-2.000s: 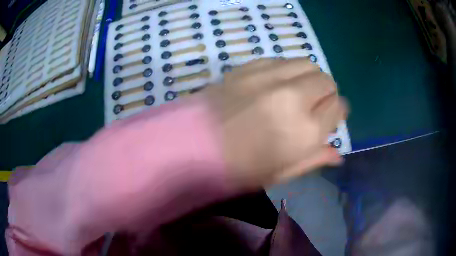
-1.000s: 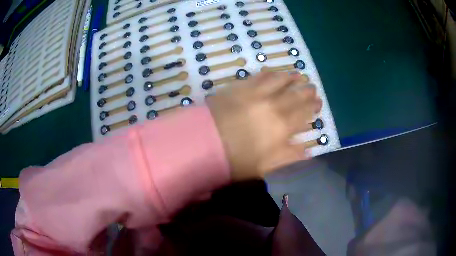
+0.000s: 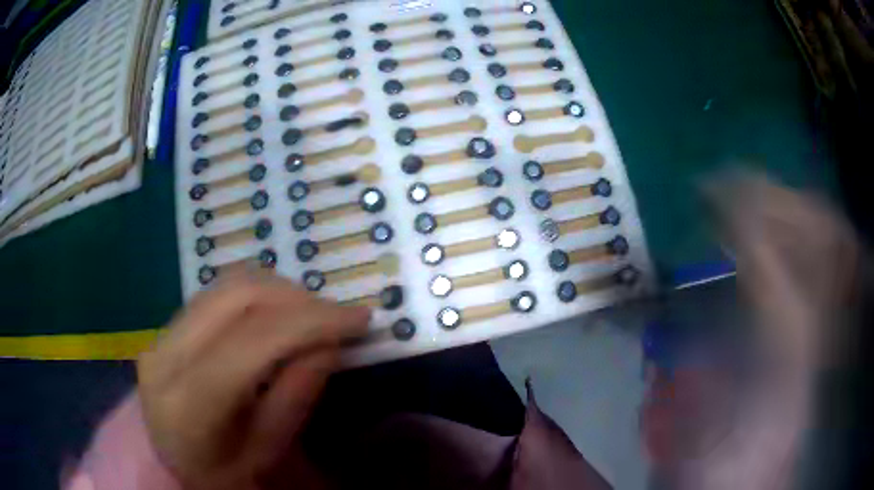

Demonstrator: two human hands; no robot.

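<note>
A white foam tray [image 3: 489,349] lies in front of me with columns of tan dumbbell-shaped slots. Small round parts [image 3: 449,318] with dark rings, some with bright centres, sit at many slot ends. One slot [image 3: 554,141] at the upper right is fully tan. My left hand [image 3: 244,368] is over the tray's near left corner, fingers bent; it hides the slots there, and whether it holds anything cannot be seen. My right hand [image 3: 781,278] is badly blurred beyond the tray's right edge; what it holds cannot be told.
Stacked foam trays [image 3: 72,124] lie at the left. A blue pen [image 3: 171,115] and a white pen [image 3: 156,110] are beside them. Part of a second foam tray [image 3: 230,29] shows at the top. Yellow tape [image 3: 86,346] and blue tape [image 3: 704,275] mark the green mat [image 3: 671,105].
My left hand has drawn back from the tray's right side to its near left corner, uncovering the slots. My right hand has come into view, blurred, at the right.
</note>
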